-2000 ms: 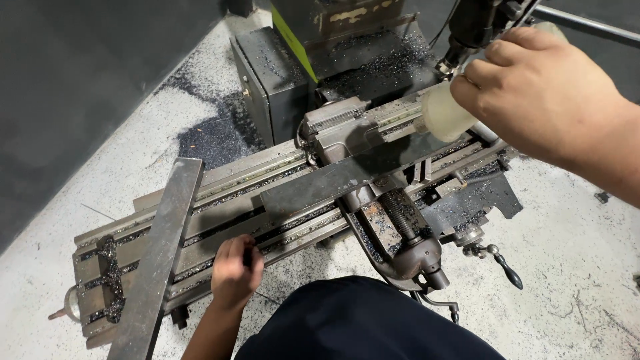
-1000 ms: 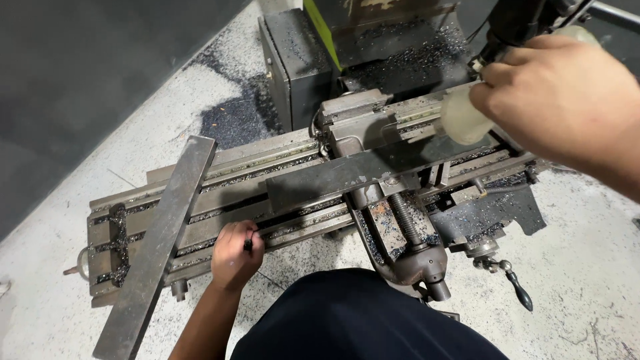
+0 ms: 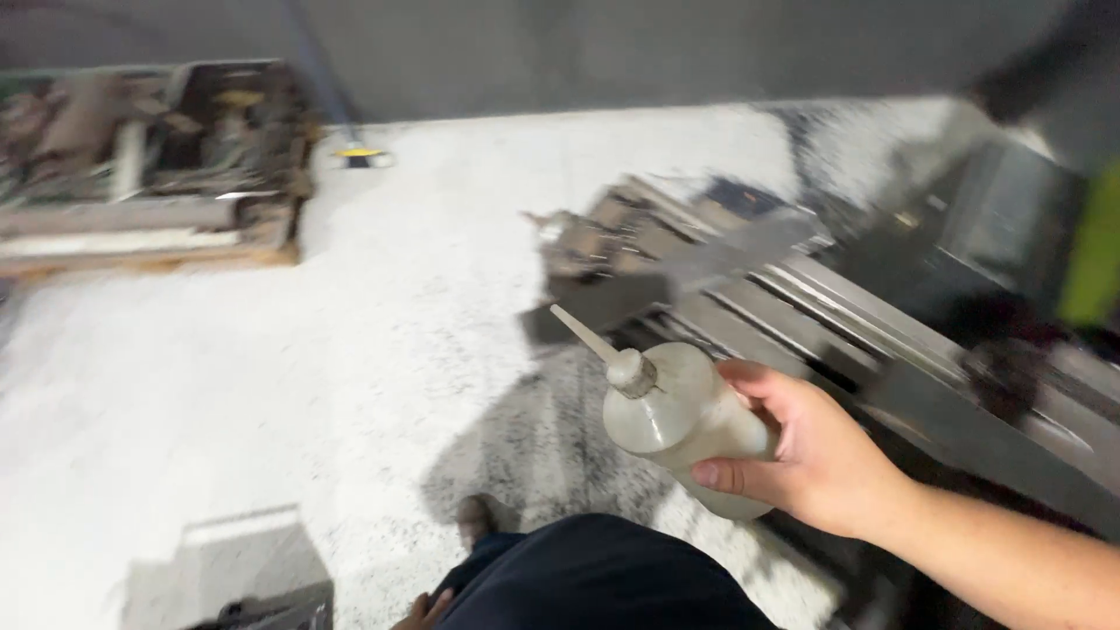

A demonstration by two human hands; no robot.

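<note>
My right hand [image 3: 814, 455] grips a translucent plastic squeeze bottle [image 3: 691, 420] around its body, and the bottle's thin nozzle points up and left. Behind it, a flat metal bar [image 3: 744, 249] lies slantwise across the slotted machine table [image 3: 744, 324]. A second dark metal bar [image 3: 989, 437] extends along the table at the right. Of my left hand [image 3: 424, 612] only a few fingers show at the bottom edge, beside my dark clothing; whether it holds anything is hidden.
A pallet [image 3: 149, 262] heaped with scrap metal stands at the upper left, near a broom [image 3: 359, 157] by the grey wall. Dark chips are scattered over the white floor [image 3: 394, 350]. A dark object [image 3: 262, 612] is partly visible at the lower left.
The view has swung strongly left. My right hand has brought the bottle away from the vise area, and the bottle is now fully visible. My left hand has left the table's front edge.
</note>
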